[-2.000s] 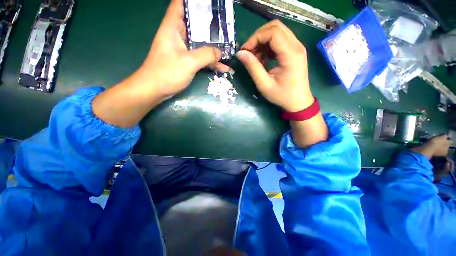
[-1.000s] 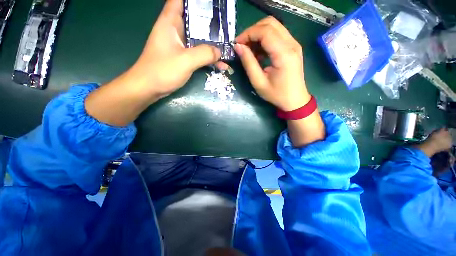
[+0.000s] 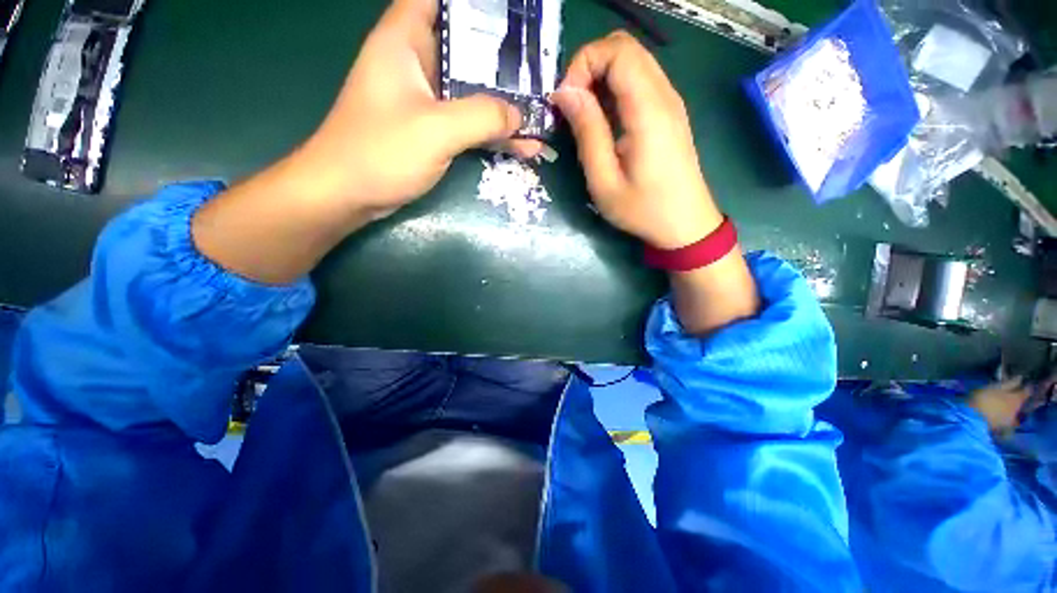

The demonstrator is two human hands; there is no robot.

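A black and silver phone mid-frame (image 3: 493,52) is held upright at the top centre, its upper end cut off by the picture's edge. My left hand (image 3: 406,122) grips it from the left, thumb across its lower end. My right hand (image 3: 638,145) is at its lower right corner, thumb and index fingertip together against the edge. Whether a tiny part is between those fingertips is too small to tell. A loose pile of small white parts (image 3: 512,191) lies on the green surface just below the phone.
Another phone unit (image 3: 79,99) lies at the left. A blue bin of white pieces (image 3: 829,110) stands at upper right beside clear plastic bags (image 3: 953,58). A metal roll holder (image 3: 927,285) is at right, near a neighbouring worker's hand (image 3: 999,405). A whitish rail (image 3: 724,21) runs at the top.
The phone and my left hand have shifted slightly right in the picture. My right fingers have closed in against the phone's corner. The neighbour's hand has moved lower.
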